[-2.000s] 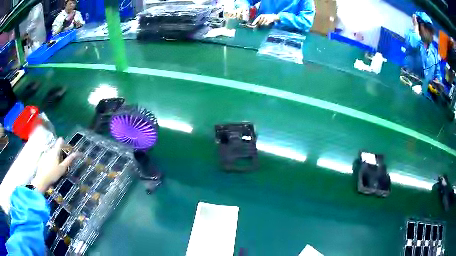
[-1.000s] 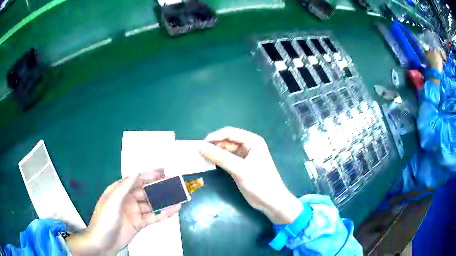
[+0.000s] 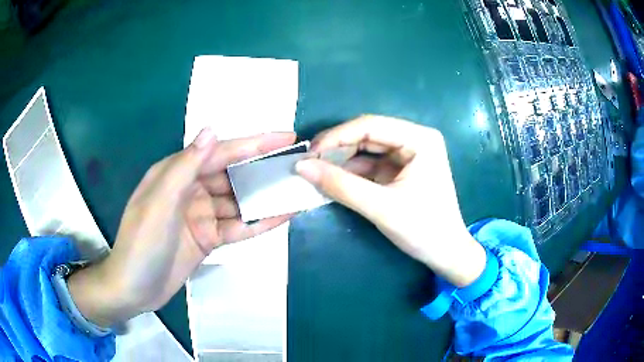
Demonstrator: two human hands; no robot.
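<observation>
My left hand [image 3: 166, 223] holds a small screen-sized rectangle, the LCD screen module, by its edges. A pale adhesive pad [image 3: 272, 187] covers most of it; a dark strip of the screen module [image 3: 291, 150] shows along the top edge. My right hand [image 3: 395, 184] pinches the pad's right end between thumb and fingers. The flex cable is hidden. A long white backing sheet [image 3: 243, 95] lies on the green bench under my left hand. Another backing sheet with faint rectangles [image 3: 53, 184] lies at the left, partly under my left wrist.
A clear blister tray [image 3: 547, 117] lies at the right, with black screens in its top row and other pockets shiny. A neighbour's blue sleeve [image 3: 628, 205] shows at the right edge. The green bench [image 3: 381, 63] spreads around my hands.
The view has moved closer over the hands. The pad, held beside the screen before, now lies over it, and the orange cable is out of sight. The black housings have left the view.
</observation>
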